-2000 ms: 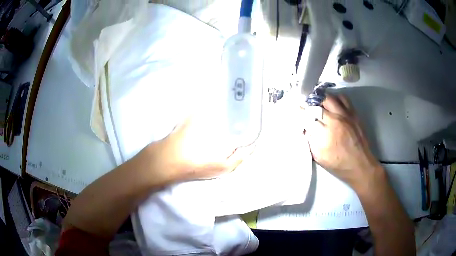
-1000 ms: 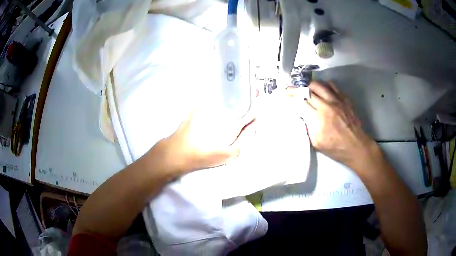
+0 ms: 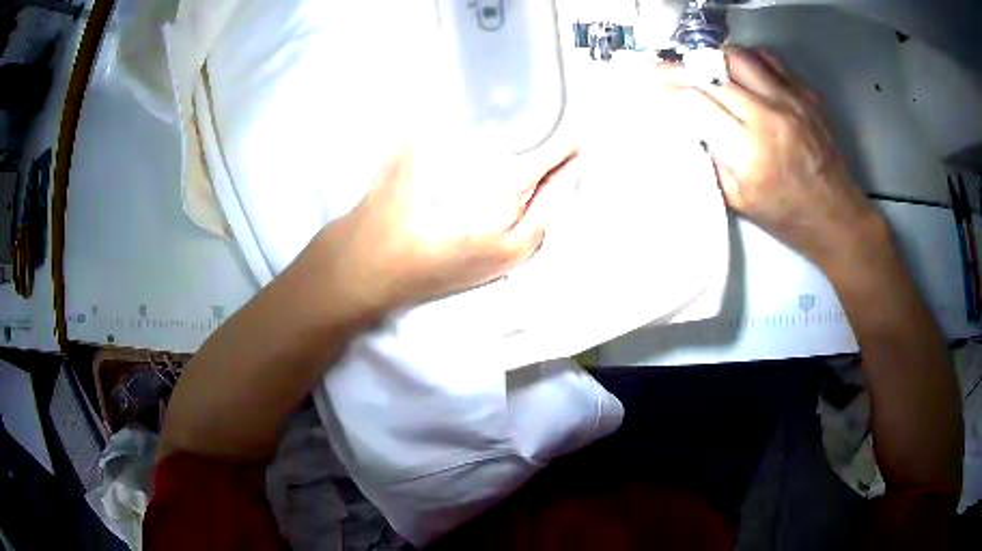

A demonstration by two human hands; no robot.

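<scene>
A white fabric panel (image 3: 431,420) spreads over the table and hangs over its front edge toward my lap. My left hand (image 3: 463,221) lies on the fabric below the lamp, thumb and fingers bent around a fold; glare hides the fingertips. My right hand (image 3: 781,145) rests at the fabric's right edge, fingertips by the dark metal attachment (image 3: 700,27). The presser foot area (image 3: 608,41) shows small and bright between the hands. A cream fabric piece (image 3: 205,172) lies at the left under the white cloth.
The white lamp capsule (image 3: 506,75) hangs above my left hand. The white table (image 3: 140,258) has a printed ruler along its front edge. Thin sticks (image 3: 966,242) lie at the right edge, dark snips (image 3: 32,226) at the left. A brown tray (image 3: 129,371) sits below the table at left.
The view has tipped down, so the machine parts and hands sit higher in the picture and more lap shows. Both hands keep nearly the same places on the fabric.
</scene>
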